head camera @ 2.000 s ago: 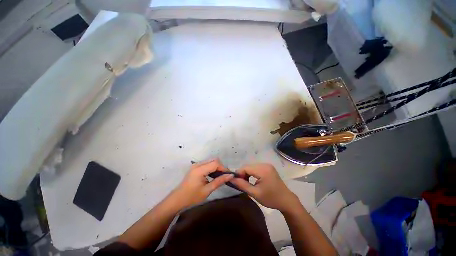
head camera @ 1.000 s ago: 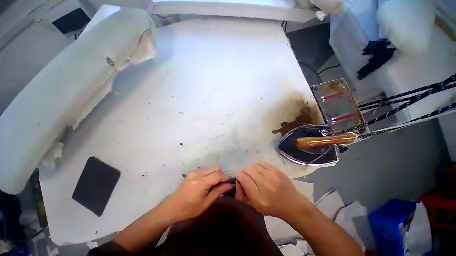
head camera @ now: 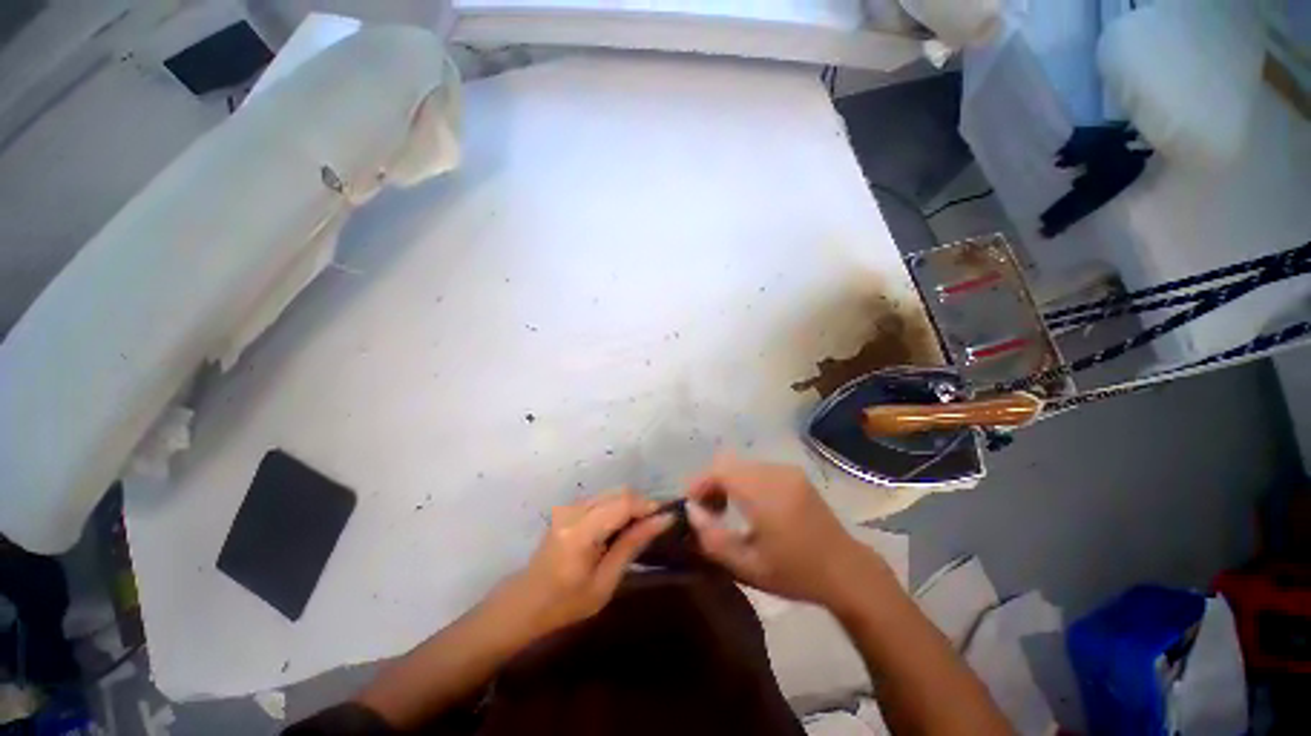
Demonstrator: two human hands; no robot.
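My left hand and my right hand meet at the table's near edge, close to my body. Both pinch a small dark cloth piece, which is mostly hidden by the fingers. Its exact shape cannot be told. A second dark pocket piece lies flat on the white pressing table to the left. The steam iron stands at the table's right edge, its wooden handle up and its pointed end to the left. No hand touches it.
A long white padded arm lies over the table's left side. A metal iron rest with red strips is at the right edge, with flecked cords running right. A blue bag and pale scraps lie at the lower right.
Both hands stay at the near edge with the dark piece. My right hand's fingers have shifted and turned on it. The iron and the left piece have not visibly moved on the table.
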